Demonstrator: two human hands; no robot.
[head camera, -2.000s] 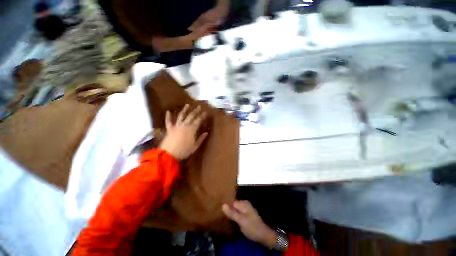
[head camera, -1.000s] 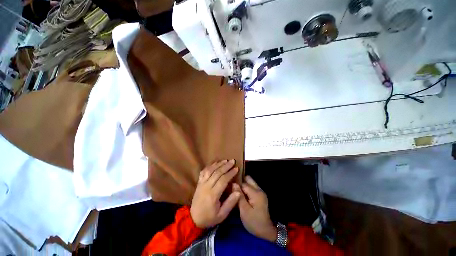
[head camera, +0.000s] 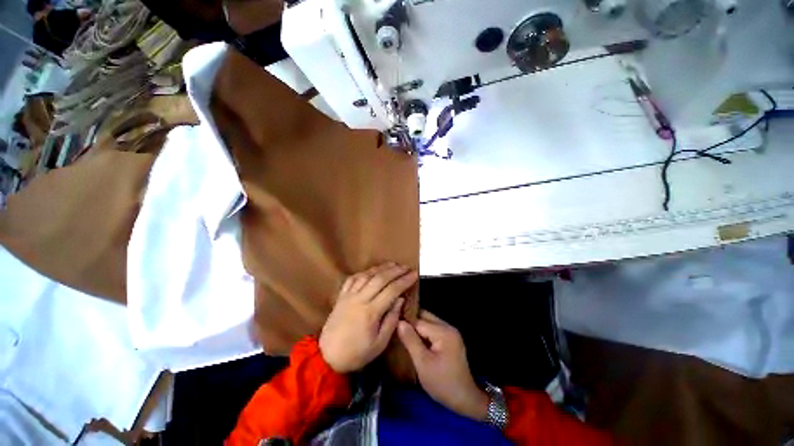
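A large brown panel (head camera: 305, 183) lies on the machine table, its top right corner at the presser foot (head camera: 402, 138) of the white sewing machine (head camera: 326, 57). Its white side (head camera: 183, 253) shows folded over at the left. My left hand (head camera: 366, 318) lies on the panel near its right edge, fingers pressing the fabric. My right hand (head camera: 442, 361) is beside it, below the table's front edge, with thumb and fingers pinching the panel's right edge. Whether the needle is in the fabric cannot be told.
Pink-red snips (head camera: 651, 109) with a dark cord lie on the machine bed. A ruler strip (head camera: 609, 226) runs along the table front. Strap bundles (head camera: 113, 52) lie at the back left. White and brown panels are piled at left (head camera: 70, 331) and hang at lower right (head camera: 662, 322).
My left hand has moved from the panel's middle down to its right edge, close to my right hand. The panel lies flatter, its right edge straight below the presser foot. The view has shifted.
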